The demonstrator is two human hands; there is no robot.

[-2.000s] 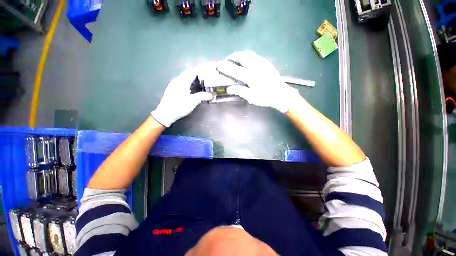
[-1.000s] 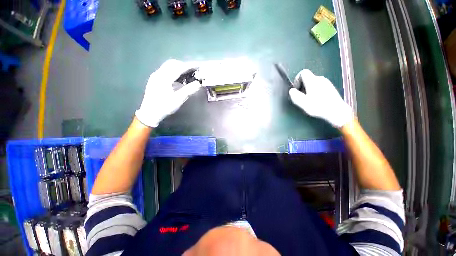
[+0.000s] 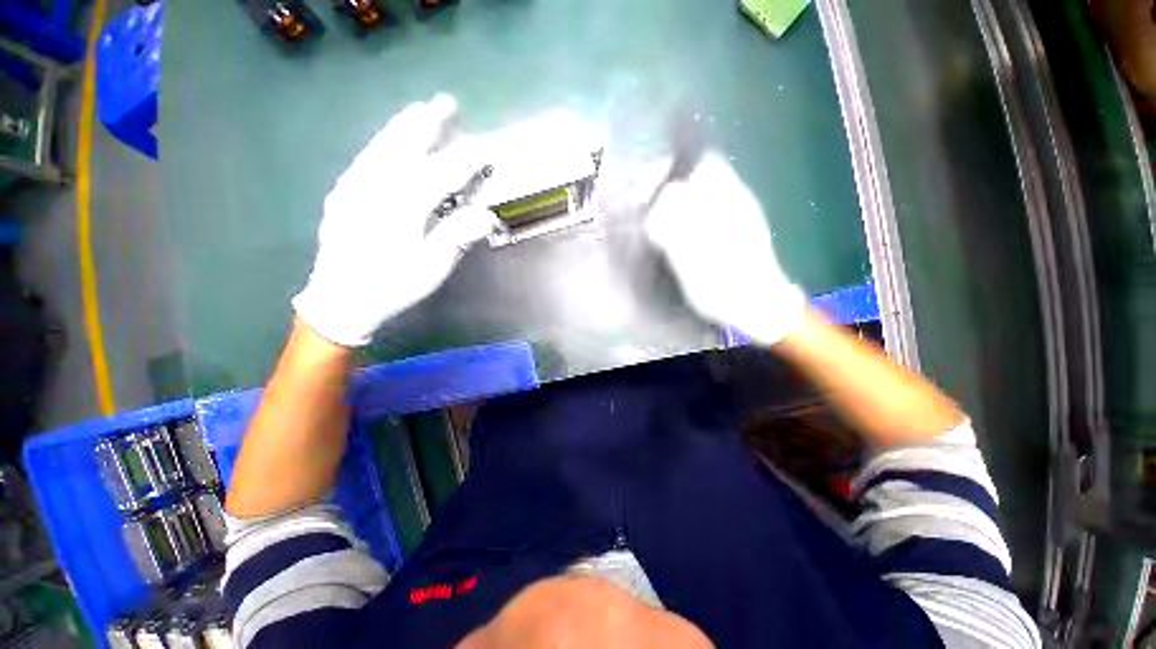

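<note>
A silvery-white metal frame (image 3: 543, 155) with an olive-yellow block (image 3: 533, 209) showing in its window lies on the green-matted bench in front of me. My left hand (image 3: 387, 222), in a white glove, is on the frame's left end, with fingers and thumb around that end. A dark part shows between the fingers. My right hand (image 3: 725, 247), gloved and blurred, is to the right of the frame and apart from it. It holds a dark, thin flat bar (image 3: 686, 150) that points away from me.
Black coil blocks (image 3: 287, 18) with orange centres stand at the far left side of the bench. A green block (image 3: 775, 10) is at the far right. A metal rail (image 3: 862, 165) runs along the right. A blue tote (image 3: 76, 507) with silvery units is at lower left.
The view has shifted and tilted. My right hand has moved left towards the frame, still with the bar. My left hand stays at the frame's left end.
</note>
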